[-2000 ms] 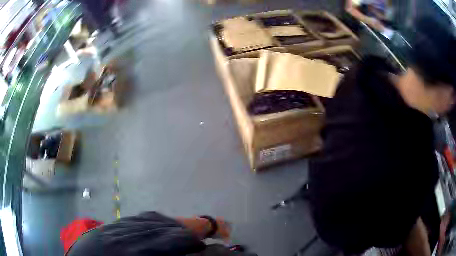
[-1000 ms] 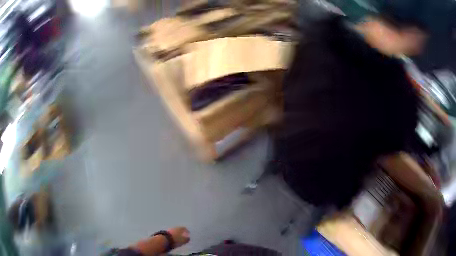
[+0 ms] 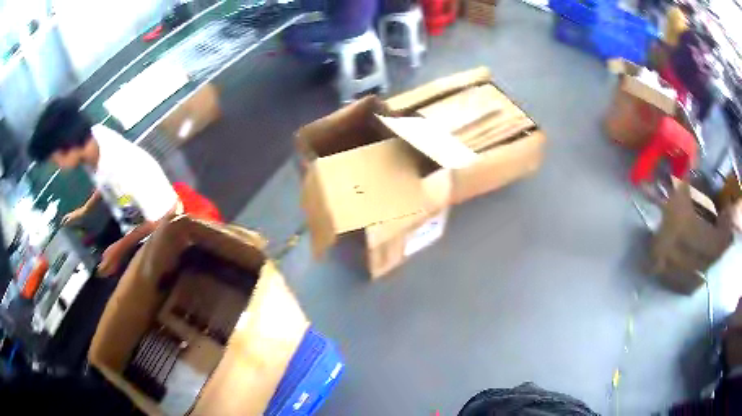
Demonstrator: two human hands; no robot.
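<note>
Neither of my hands shows; a dark, cloth-like rounded shape is cut off by the bottom edge. An open carton (image 3: 260, 349) stands at the lower left with slim dark parts (image 3: 154, 357) and a brown cardboard divider (image 3: 199, 302) inside. It sits on a blue crate (image 3: 313, 370). In the middle, an open carton (image 3: 366, 187) has its flaps spread and a white label on its side. A second carton (image 3: 504, 166) touches it from behind and holds flat brown cardboard.
A person in a white shirt (image 3: 138, 175) sits at the line on the left. A white sheet (image 3: 146, 93) lies on the conveyor. White stools (image 3: 362, 65), blue crates (image 3: 602, 28), a red stool (image 3: 667, 150) and a carton (image 3: 691, 236) stand farther off. Tape marks the grey floor.
The view has swung right. The standing person in black and the wearer's wristbanded hand are out of view. The carton on the blue crate now shows at the lower left.
</note>
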